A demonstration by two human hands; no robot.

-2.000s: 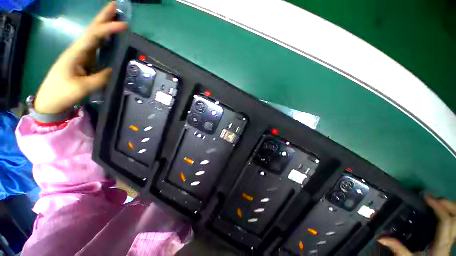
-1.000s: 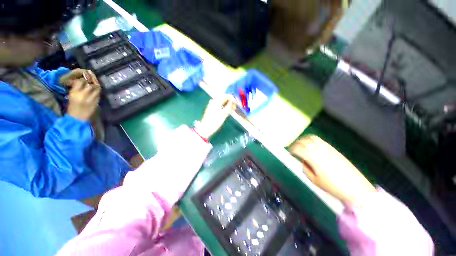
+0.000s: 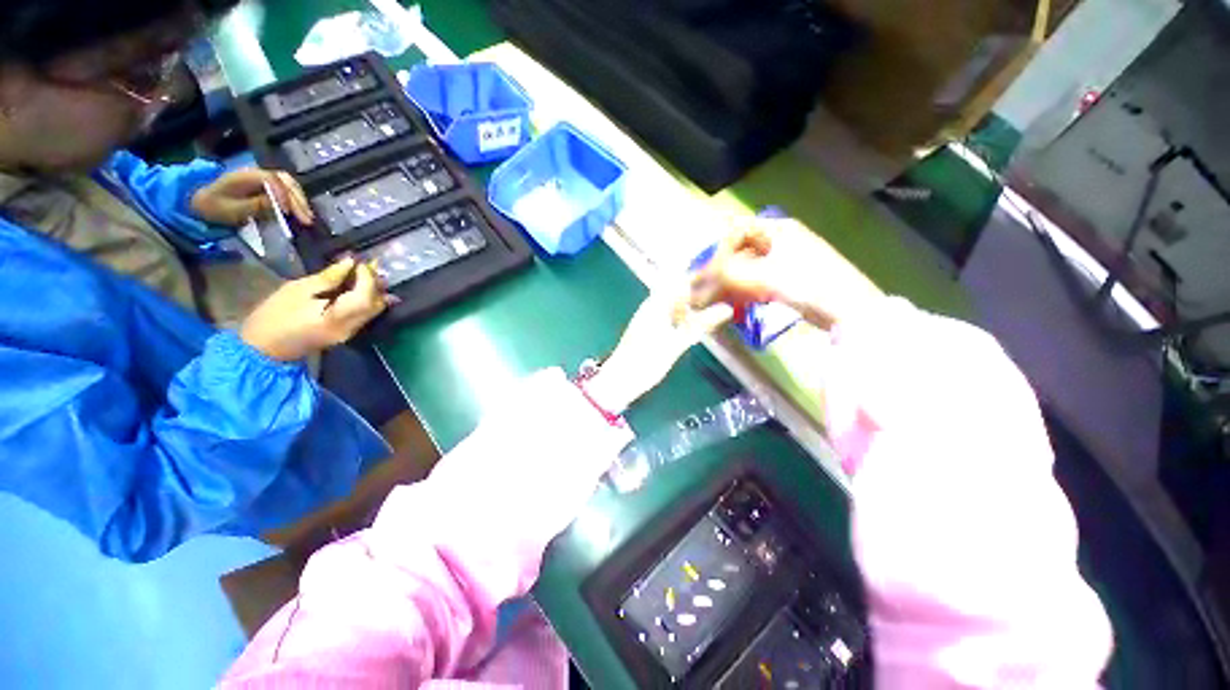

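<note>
My left hand (image 3: 675, 330) and my right hand (image 3: 762, 276) are close together over the white strip, above a blue bin (image 3: 772, 321) that they partly cover. The fingertips of both hands meet or nearly meet; whether they pinch something is too small and blurred to tell. A bit of red shows just below the fingers. The black carrier tray (image 3: 603, 589) lies on the green bench at the bottom, partly cut off and partly behind my right sleeve. A dark phone unit (image 3: 691, 600) lies in its near-left pocket, with orange and white marks.
A clear film strip (image 3: 688, 434) lies beside the tray. Two blue bins (image 3: 556, 193) stand further up the bench. At left a person in blue (image 3: 202, 418) works over another black tray (image 3: 506, 256) of phone units. Black stacked items (image 3: 675, 81) and a grey panel stand beyond the bench.
My right hand has moved up and left to meet my left hand, which has moved right over the bin. The view has shifted, showing more of the coworker's tray.
</note>
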